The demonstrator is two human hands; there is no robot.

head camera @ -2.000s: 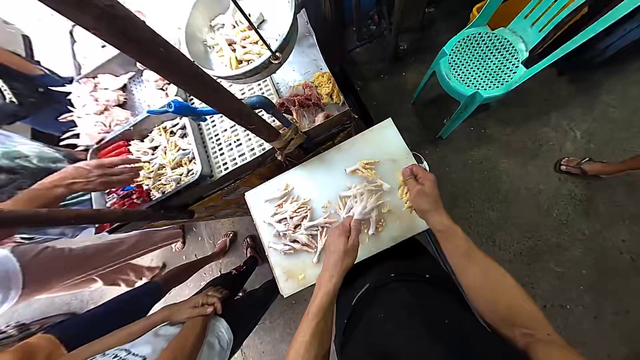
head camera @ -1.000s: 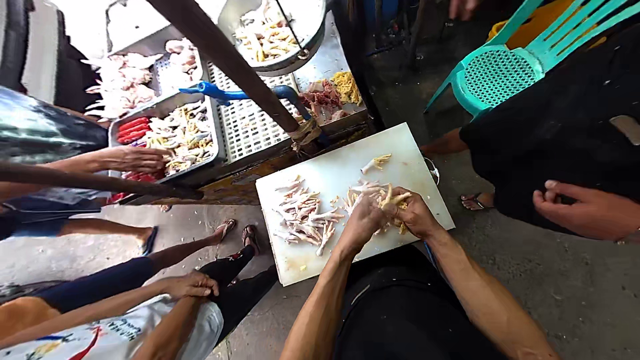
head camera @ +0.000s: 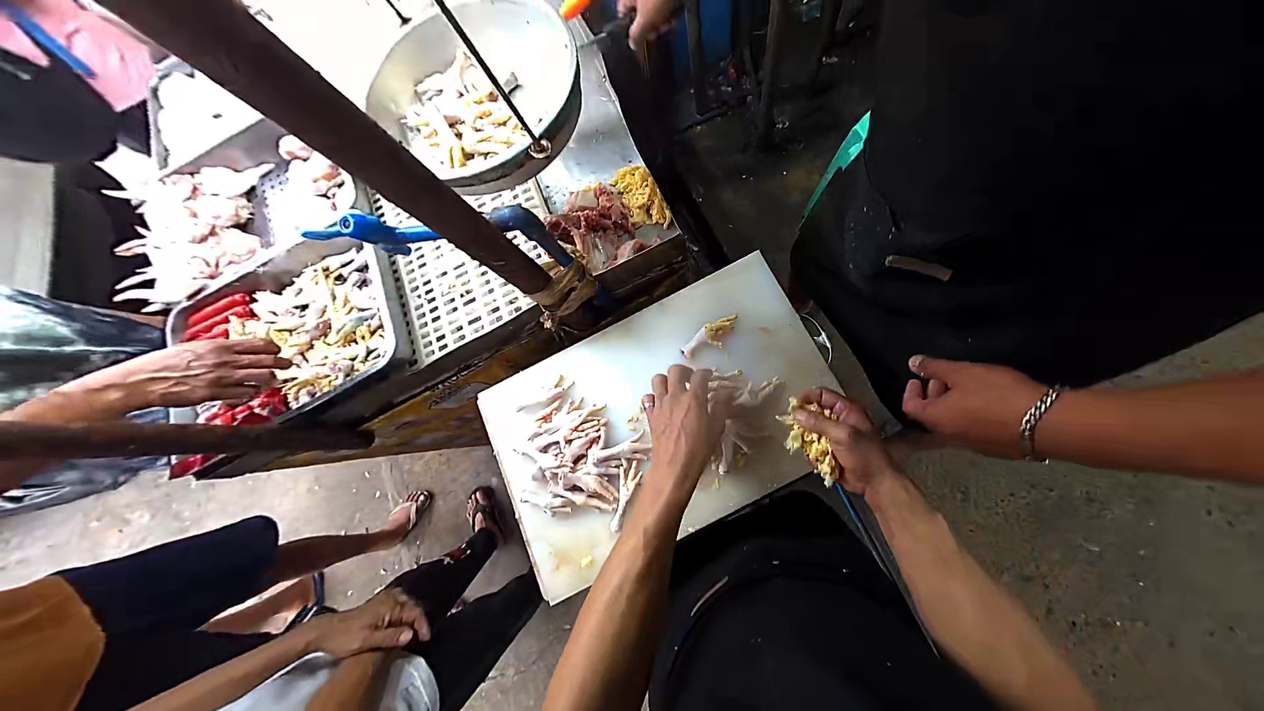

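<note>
A white cutting board [head camera: 632, 355] lies tilted before me, with a pile of pale chicken feet [head camera: 578, 449] on its left part. My left hand [head camera: 683, 420] rests palm down over the board, fingers spread, beside more chicken feet [head camera: 736, 400] that it partly hides; whether it grips one is unclear. A single foot with a yellowish end [head camera: 709, 336] lies near the upper edge. At the right edge my right hand [head camera: 847, 439] is closed on a clump of yellow skin peelings [head camera: 815, 449].
A metal tray of chicken feet [head camera: 395, 326], a white perforated rack [head camera: 459, 296], a hanging scale pan [head camera: 395, 74] and yellow scraps [head camera: 642, 196] are beyond the board. A rusty metal pole [head camera: 375, 138] crosses above. A person's hand [head camera: 978, 405] is close at right; another [head camera: 197, 375] reaches the tray.
My hands were together over the feet one second ago; now they are apart, the right at the board's right edge with yellow peelings. A person in dark clothing stands closer at right.
</note>
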